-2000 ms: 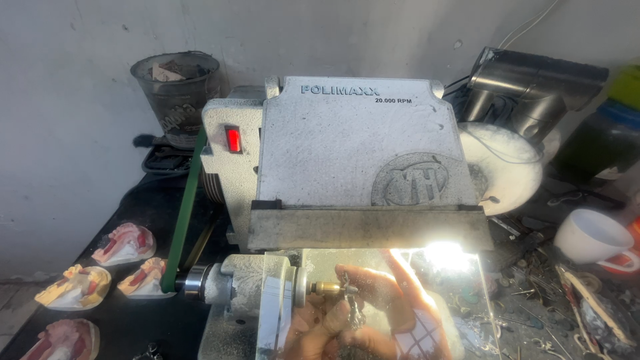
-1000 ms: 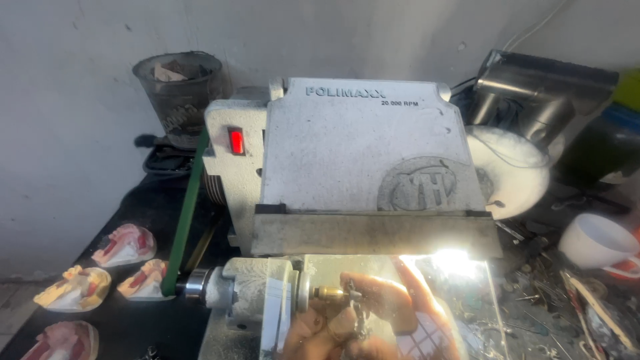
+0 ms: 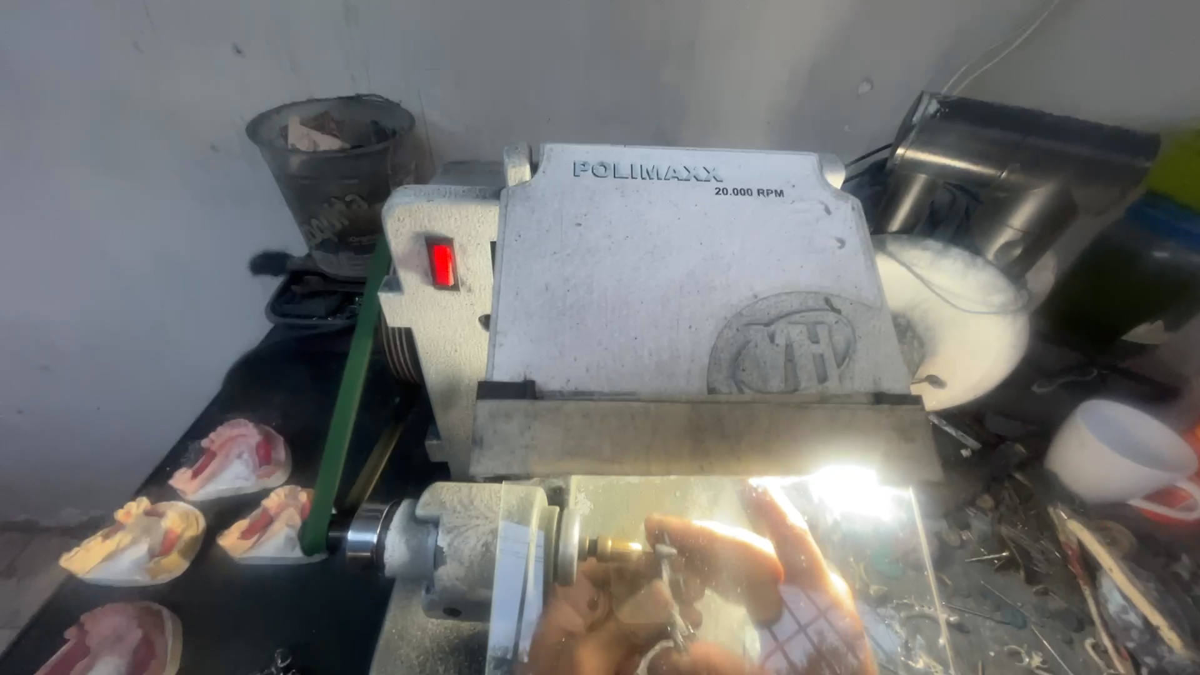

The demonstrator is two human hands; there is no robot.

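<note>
Both hands show through the clear shield (image 3: 900, 581) of a Polimaxx polishing machine (image 3: 675, 272). My right hand (image 3: 727, 553) pinches a small metal piece, seemingly a dental framework (image 3: 673, 595), from the right; white checked cloth lies by its palm. From below, my left hand (image 3: 595, 614) holds the same piece, its fingers partly blurred by glare. The piece is at the end of the brass-coloured spindle tip (image 3: 614, 548), which points right from the spindle housing (image 3: 469, 544). Whether they touch is hard to tell. The red switch (image 3: 441, 262) is lit.
A green drive belt (image 3: 347, 403) runs down to the spindle pulley (image 3: 367, 536). Several dental models (image 3: 136, 544) stand at left, a bucket (image 3: 328, 187) behind. At right are a white cup (image 3: 1116, 450), a polishing wheel (image 3: 956, 328), metal ductwork (image 3: 1022, 159) and scattered small metal parts (image 3: 1003, 562).
Under the shield, the metal piece and the fingers around it have shifted slightly at the spindle tip. Both hands stay in the same area.
</note>
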